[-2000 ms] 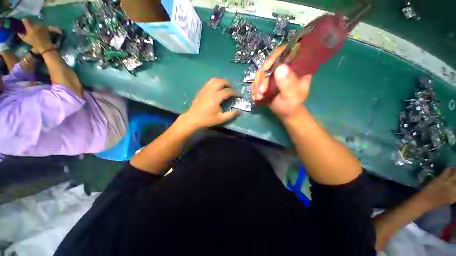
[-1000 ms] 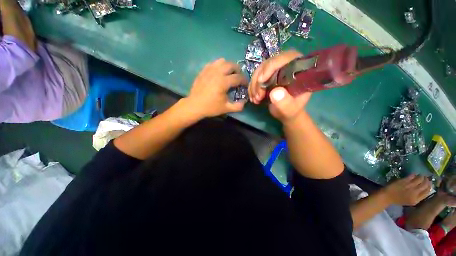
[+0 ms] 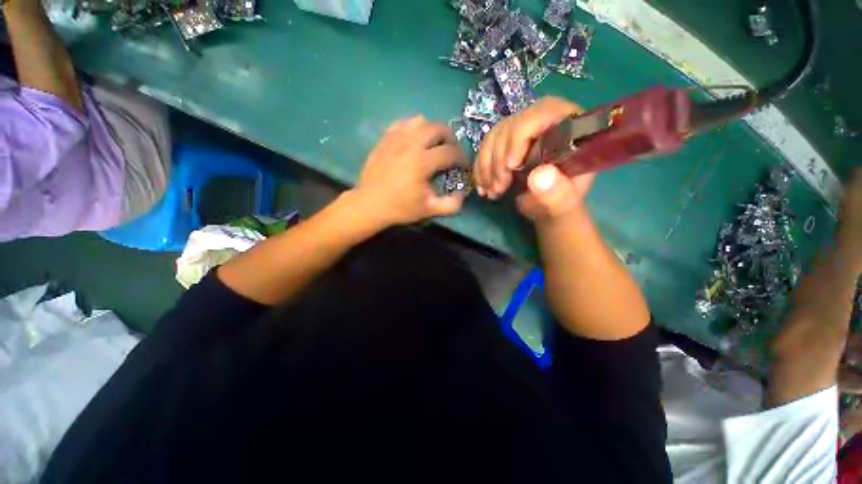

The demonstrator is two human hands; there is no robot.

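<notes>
My left hand point(image 3: 406, 175) holds a small circuit-board assembly point(image 3: 456, 181) between thumb and fingers over the bench's front edge. My right hand point(image 3: 534, 161) is shut on a dark red electric screwdriver point(image 3: 619, 129), its rear end pointing right and its narrow end towards the board. The bit tip and any screw are hidden by my fingers. A loose group of board assemblies point(image 3: 510, 80) lies on the green bench point(image 3: 378, 85) just beyond my hands.
A black cord point(image 3: 803, 61) runs from the driver over the pale rail point(image 3: 699, 76). Board piles lie at right point(image 3: 756, 250) and upper left point(image 3: 194, 19), near a pale blue carton point(image 3: 340, 8). Neighbours' arms point(image 3: 818, 312) reach in at both sides. A blue stool point(image 3: 189, 198) stands below.
Since two seconds ago, the view has shifted and the driver has come down level beside the board. In the last second my hands barely moved; the right-hand neighbour's arm has reached forward over the bench.
</notes>
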